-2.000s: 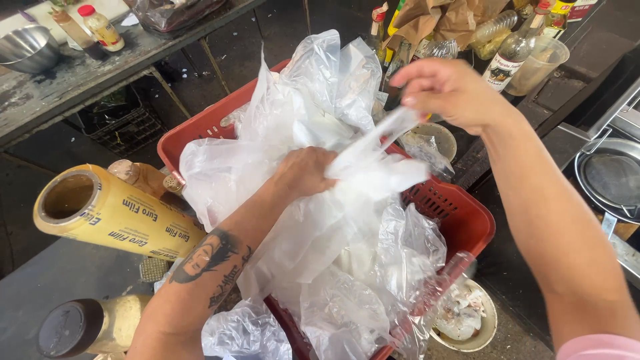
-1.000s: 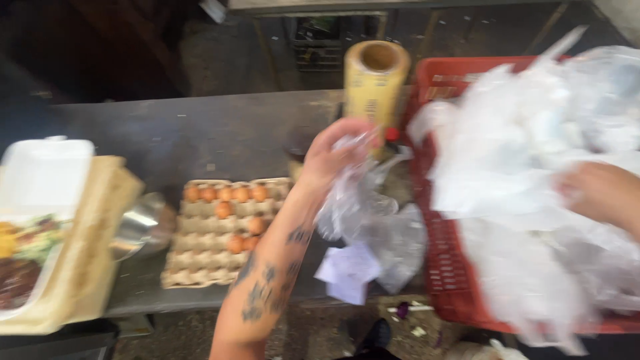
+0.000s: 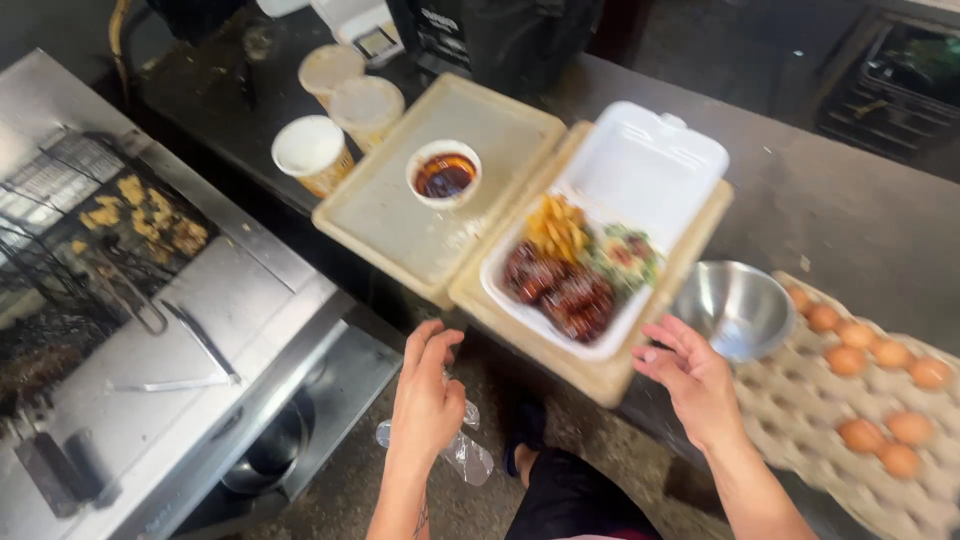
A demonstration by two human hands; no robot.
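Observation:
My left hand (image 3: 431, 390) is curled in front of the near tray edge, with crinkled clear plastic (image 3: 470, 457) hanging behind and below its fingers. My right hand (image 3: 694, 375) is empty, fingers apart, by the near right corner of an open white foam clamshell container (image 3: 645, 172). The container holds yellow fries (image 3: 557, 229), glazed brown meat pieces (image 3: 577, 300) and a chopped salad (image 3: 626, 259). It rests on a beige plastic tray (image 3: 600, 386).
Left of it, another tray (image 3: 375, 225) bears a bowl of dark sauce (image 3: 444, 176), beside several paper tubs (image 3: 311, 150). A steel bowl (image 3: 735, 311) and an egg carton (image 3: 795, 420) stand right. A steel grill counter (image 3: 247, 315) with tongs (image 3: 199, 341) lies left.
The view has swung far left, away from the red basket of plastic bags. My right hand has left the bags and is now by the foam container. The clear plastic remains at my left hand.

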